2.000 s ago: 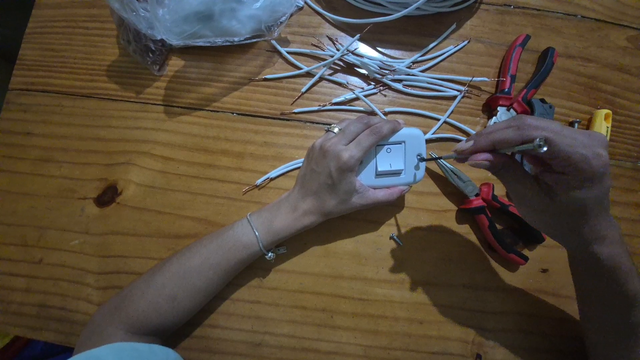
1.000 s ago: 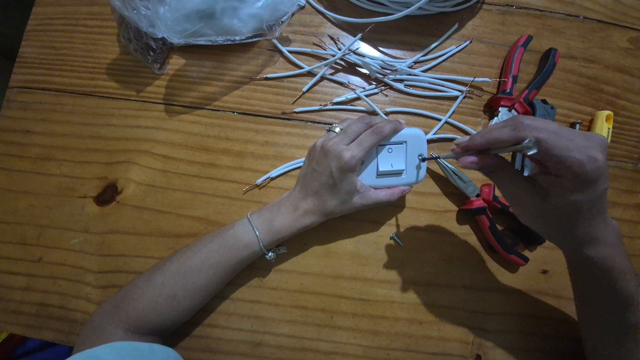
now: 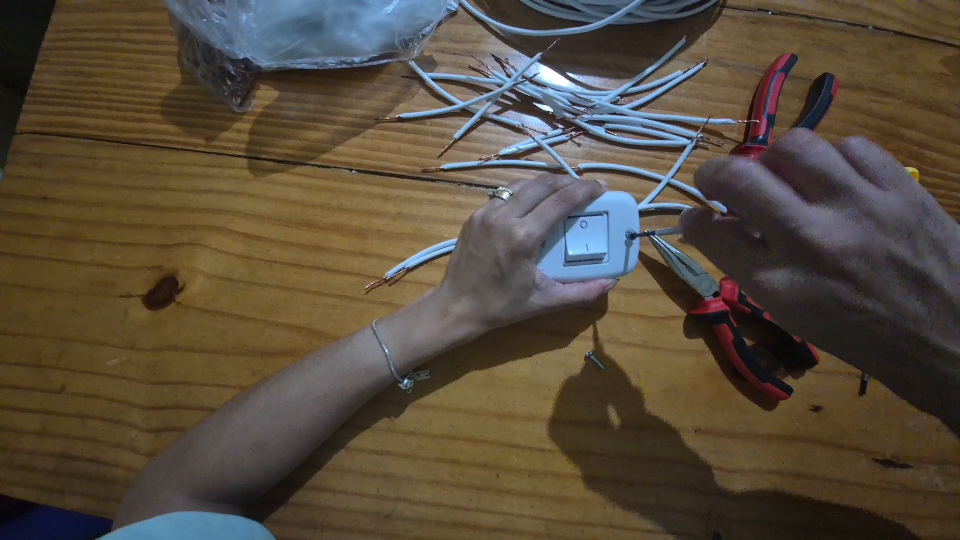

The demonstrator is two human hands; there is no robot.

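Observation:
My left hand grips a white plastic switch box from its left side, pressing it to the wooden table. The box has a rocker switch on its face. My right hand is closed around a screwdriver, whose tip meets a screw hole near the box's right end; the handle is hidden by the hand. White wires with bare copper ends stick out from the left and right of the box. A small loose screw lies on the table below it.
Needle-nose pliers lie under and beside my right hand. Other red and black pliers lie behind it. Several cut white wires, a coil of cable and a clear plastic bag are at the back.
My right hand has shifted its hold on the screwdriver: its back now faces up and covers the handle, which showed before. My left hand and the switch box have stayed in place.

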